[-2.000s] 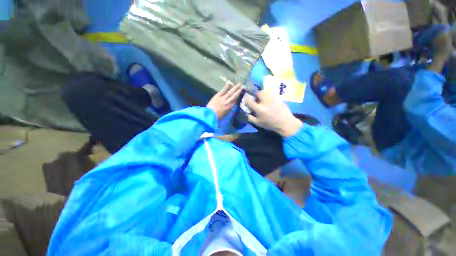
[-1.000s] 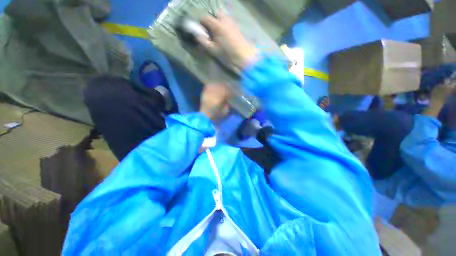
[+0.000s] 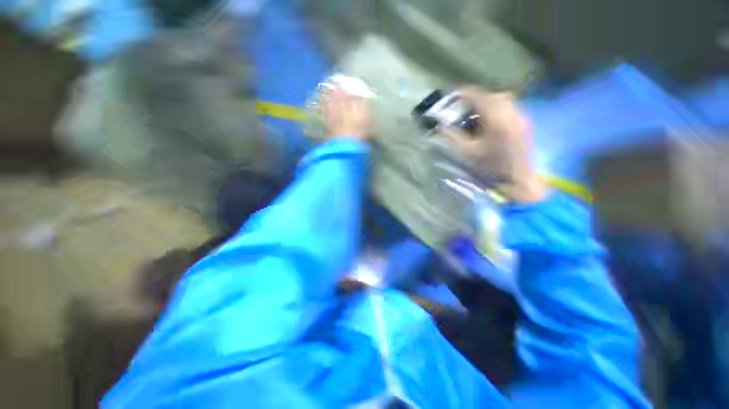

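A parcel wrapped in grey-green sack point(image 3: 408, 172) lies in front of me, slanting from upper left to lower right, with shiny tape near its lower right end. My right hand point(image 3: 499, 136) holds a black and white tape dispenser point(image 3: 448, 112) over the parcel's right side. My left hand point(image 3: 347, 112) is at the parcel's upper left end, beside a glossy, clear-looking patch. The frame is strongly blurred, so I cannot tell whether my left fingers grip anything.
Crumpled grey-green sack point(image 3: 184, 120) lies to the left. Brown cardboard point(image 3: 104, 232) is at the lower left. A blurred carton point(image 3: 631, 184) stands at the right on the blue floor, near a yellow line point(image 3: 569, 188). Blue clothing shows at the upper left.
My left hand has moved from the parcel's near side to its upper left end. My right hand has moved right with the dispenser. The view has shifted and blurred.
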